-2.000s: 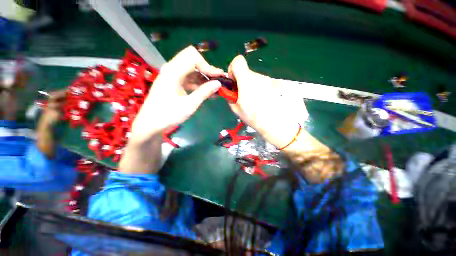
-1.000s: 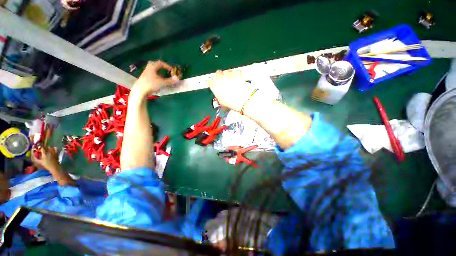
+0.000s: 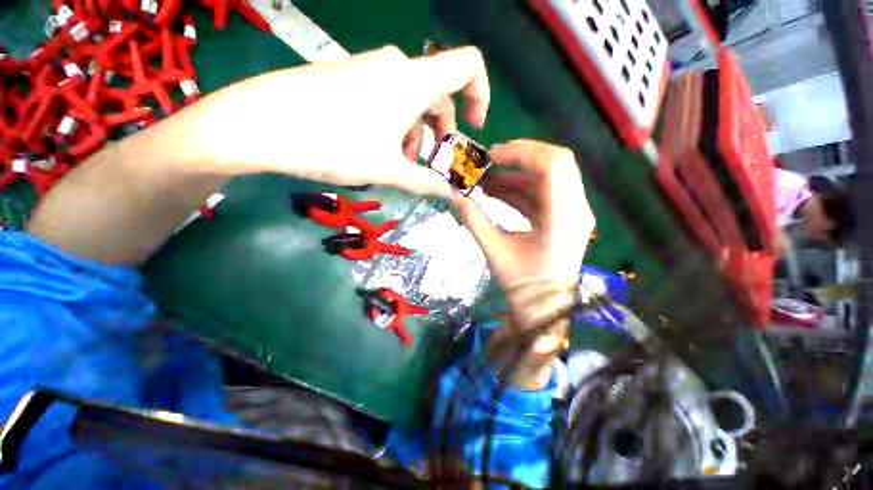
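Observation:
My left hand and my right hand hold a small watch case between their fingertips, in the upper middle of the view. The case is a rounded square with a dark rim and gold-orange parts showing inside. Both hands touch its edges. Below the hands, red spring clamps with dark pieces in their jaws lie on the green tabletop: one is among two at the upper left, and another lies lower. A shiny clear plastic bag lies flat beside them.
Many red clamps are heaped at upper left. A perforated white tray with a red rim and stacked red trays stand at right. A blue tray is partly hidden behind my right wrist. A desk fan is at lower right. A person is far right.
My left hand has come from the conveyor to my right hand, and both now hold the open case. The head view has turned, bringing the perforated tray and stacked trays into view.

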